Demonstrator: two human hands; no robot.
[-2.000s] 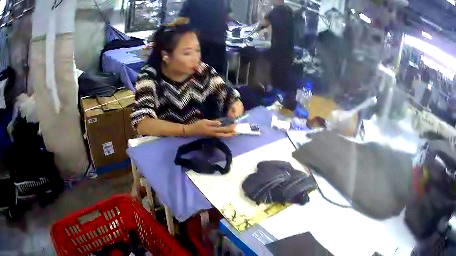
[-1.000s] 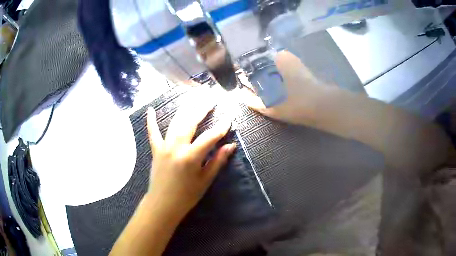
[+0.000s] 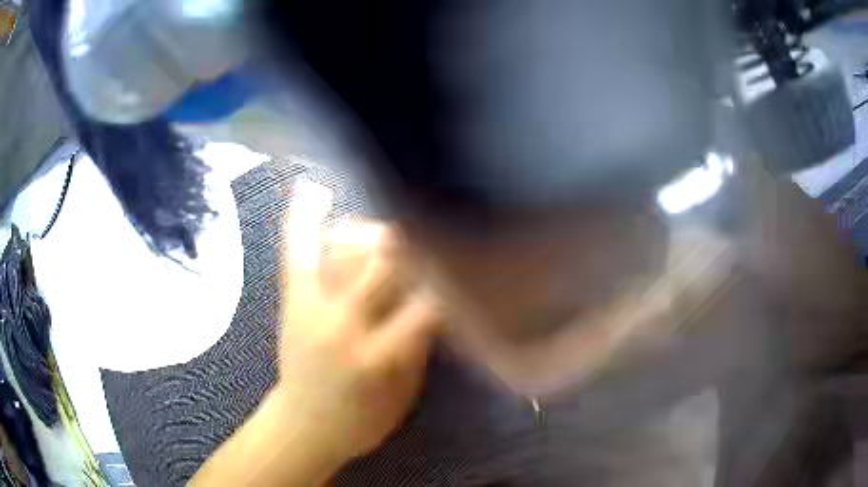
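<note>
The dark grey ribbed garment panel (image 3: 205, 399) lies flat, its curved cut-out edge against the white table. My left hand (image 3: 352, 328) rests on the panel, bare, palm down, with fingers apart and tips washed out by bright light. A large blurred dark and grey shape covers the centre and hides the needle area. A blurred skin-coloured streak, possibly my right hand (image 3: 609, 333), shows below it; its fingers cannot be made out. The narrow piece by the needle cannot be seen.
Part of the white machine head (image 3: 143, 57) shows at upper left, with a navy fringe (image 3: 157, 190) hanging beside it. A bundle of dark cut pieces (image 3: 27, 323) lies at far left. A grey ribbed holder (image 3: 799, 119) with dark things stands at upper right.
The view has shifted and blurred, and the large dark shape now covers the needle area. My left hand stays on the panel, with its fingers drawn in somewhat. My right hand has become indistinct.
</note>
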